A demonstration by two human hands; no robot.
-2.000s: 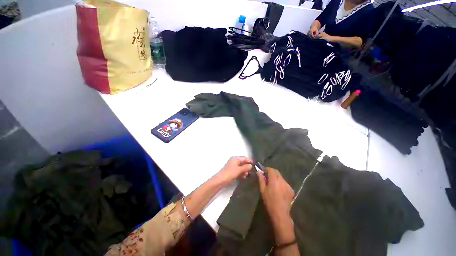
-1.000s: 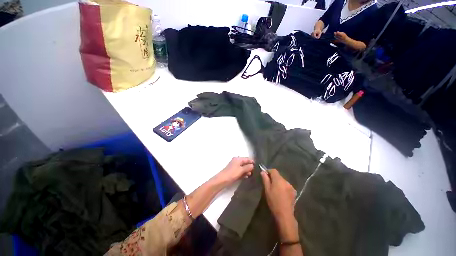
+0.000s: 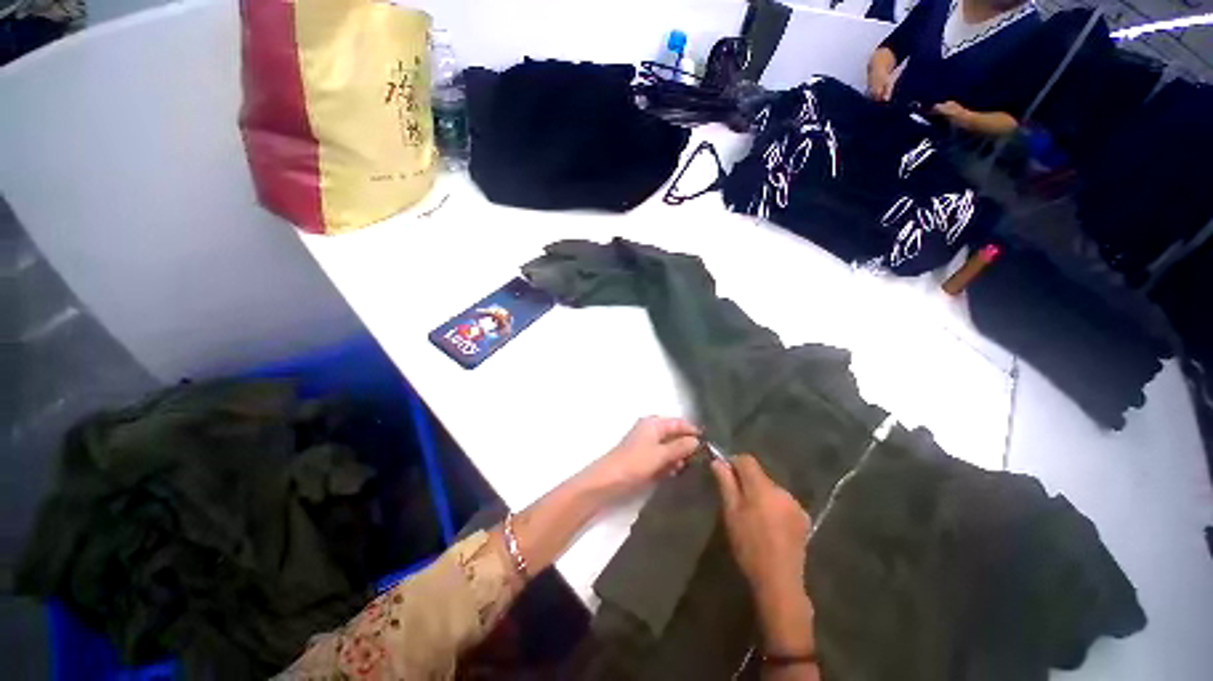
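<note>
An olive-green zip-front jacket (image 3: 918, 559) lies spread on the white table, one sleeve reaching up toward the phone. Its pale zipper (image 3: 851, 472) runs down the middle. My left hand (image 3: 655, 450) pinches the jacket's edge at its left side, thumb and fingertips together. My right hand (image 3: 764, 512) is just right of it and holds small silvery thread snips (image 3: 716, 452), tips pointing at the pinched spot. Any thread there is too fine to see.
A phone (image 3: 490, 323) lies left of the sleeve. A blue bin (image 3: 428, 459) of green garments stands at lower left. A yellow-red bag (image 3: 353, 120), black garments (image 3: 572, 140), corded garments (image 3: 851, 180) and a thread spool (image 3: 972, 270) lie beyond. A person stands opposite.
The view has shifted slightly, so the scene sits further right. My hands stay at the same part of the jacket, with the snips close to my left fingertips. The person opposite has moved their hands.
</note>
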